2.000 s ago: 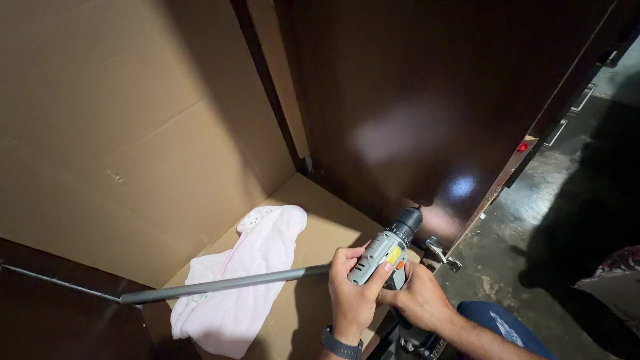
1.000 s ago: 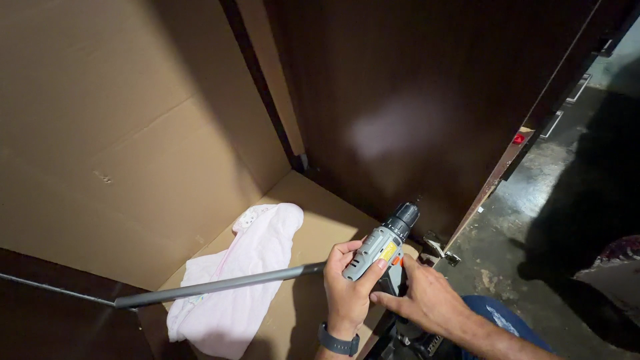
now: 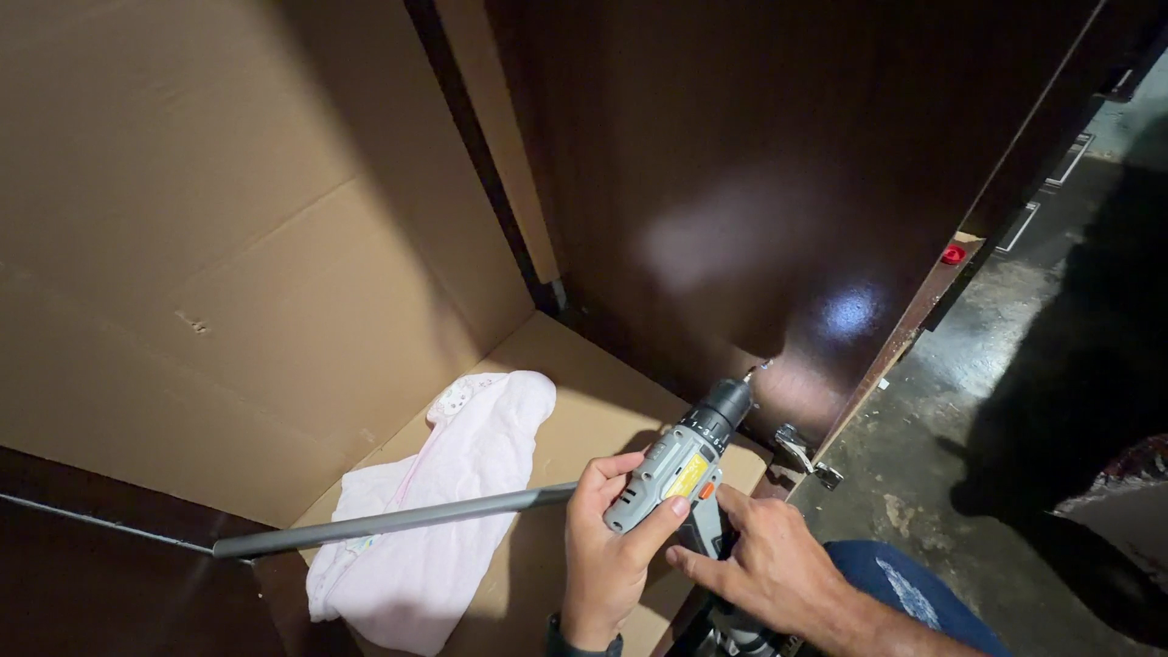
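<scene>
A grey and black cordless drill points up and right, its bit close to the dark brown wood panel; whether it touches cannot be told. My left hand wraps the rear of the drill's body, with the thumb beside a yellow label. My right hand is around the drill's handle, below an orange button. A metal hinge is fixed low at the panel's edge, right of the chuck. Behind my left hand, a grey metal tube runs leftward above a pale pink cloth.
Cardboard covers the left side, and a further brown sheet lies at the bottom of the cabinet. A red round piece sits on the panel's edge. Concrete floor and a knee in torn jeans are at the right.
Between one second ago and now, the bright blue-white light spot has come back onto the panel near its edge. Both hands have kept their hold on the drill.
</scene>
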